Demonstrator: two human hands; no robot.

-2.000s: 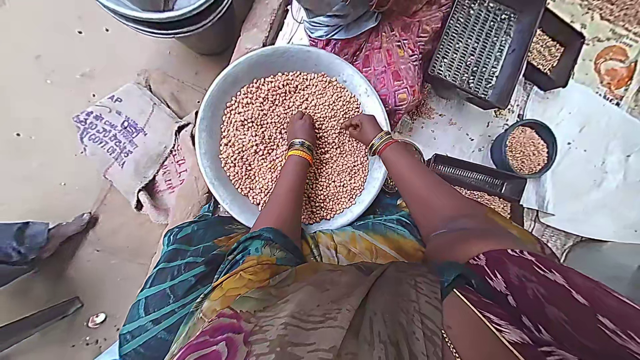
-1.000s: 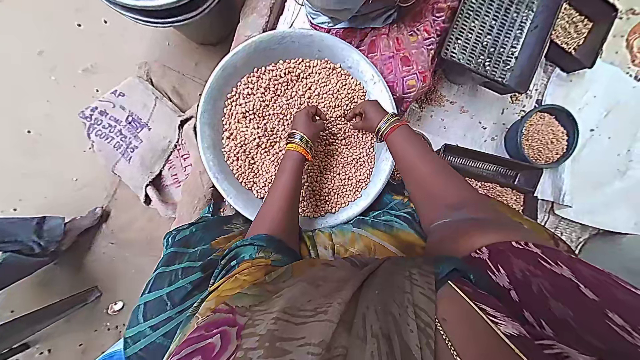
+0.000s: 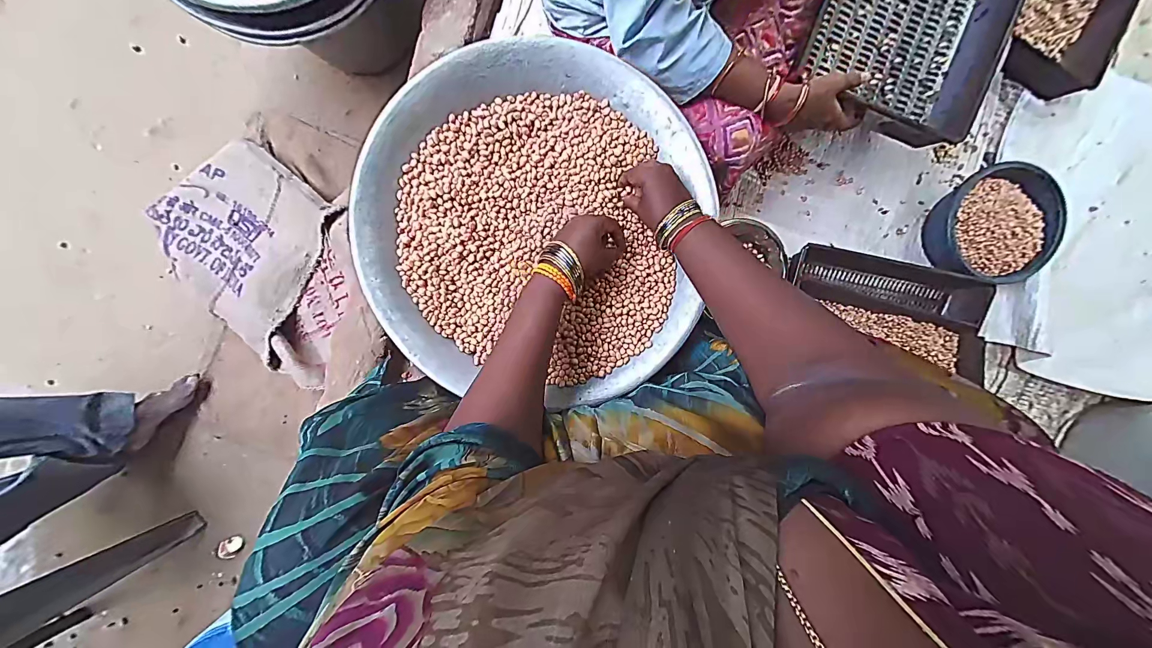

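Observation:
A wide round metal basin (image 3: 387, 297) rests against my lap, holding a broad heap of shelled peanuts (image 3: 504, 189). Over the middle of the heap is my left hand (image 3: 591, 245), its fingers curled inward, with bangles at the wrist; a few pale bits show in the curl, too small to name. My right hand (image 3: 655, 191) is bent above the right part of the heap, thumb and fingers close together. Whether anything is between those fingers cannot be told. The two hands are apart.
Another person's hand (image 3: 823, 101) touches a slotted black tray (image 3: 900, 54). At right are a dark tub of peanuts (image 3: 1055, 220) and a black crate (image 3: 976, 301). Left of the basin lies a printed sack (image 3: 238, 234); a person's foot (image 3: 164, 409) is farther left. Buckets (image 3: 360, 40) stand above.
My left hand has moved right over the heap, and both hands are lifted off where they touched the peanuts. The other person's hand has come into view at the slotted tray.

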